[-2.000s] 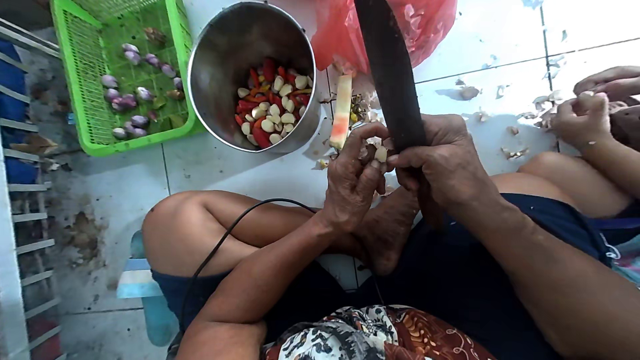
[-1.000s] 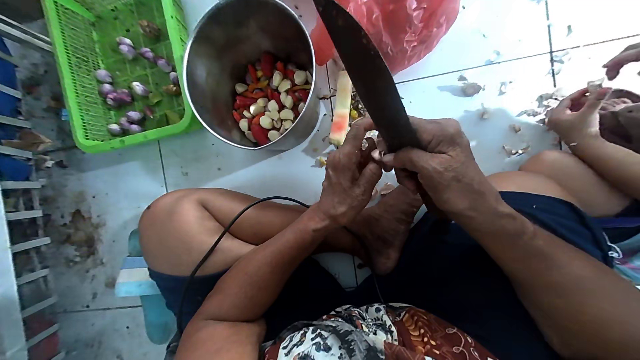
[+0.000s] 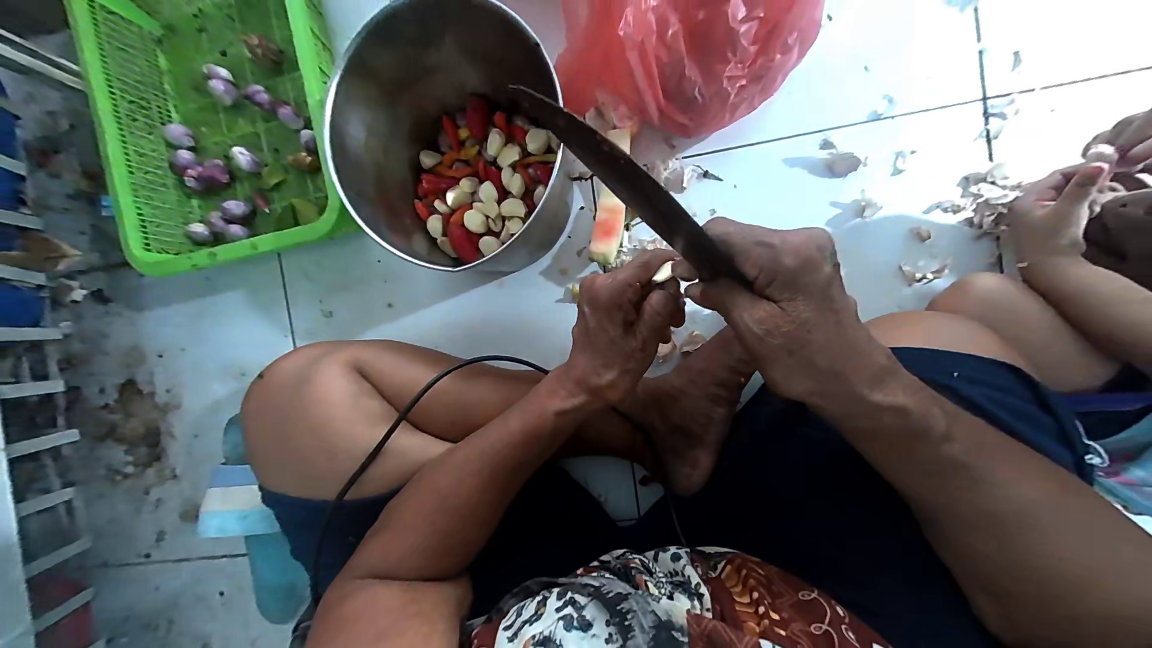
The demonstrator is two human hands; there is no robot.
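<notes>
My right hand (image 3: 783, 297) grips a large dark-bladed knife (image 3: 621, 171), its blade slanting up and left so that the tip overlaps the pot's rim. Between the fingertips of my left hand (image 3: 625, 324) is a pale garlic clove (image 3: 663, 272), close to the knife and my right thumb. The knife's handle is hidden by my right hand. Beyond my hands stands a metal pot (image 3: 369, 153) with peeled garlic cloves (image 3: 486, 211) and red chilies (image 3: 463, 241) in it.
A green plastic basket (image 3: 193, 259) with shallots is at the upper left. A red plastic bag (image 3: 693, 63) and a watermelon piece (image 3: 607, 225) lie beyond my hands. Another person's hands (image 3: 1057, 211) are at right, near garlic skins (image 3: 985, 193). A black cable crosses my leg.
The knife has tilted further left, its tip now over the pot's rim. The clove in my left fingers shows more of its pale, bare surface. The other person's hands have come closer together.
</notes>
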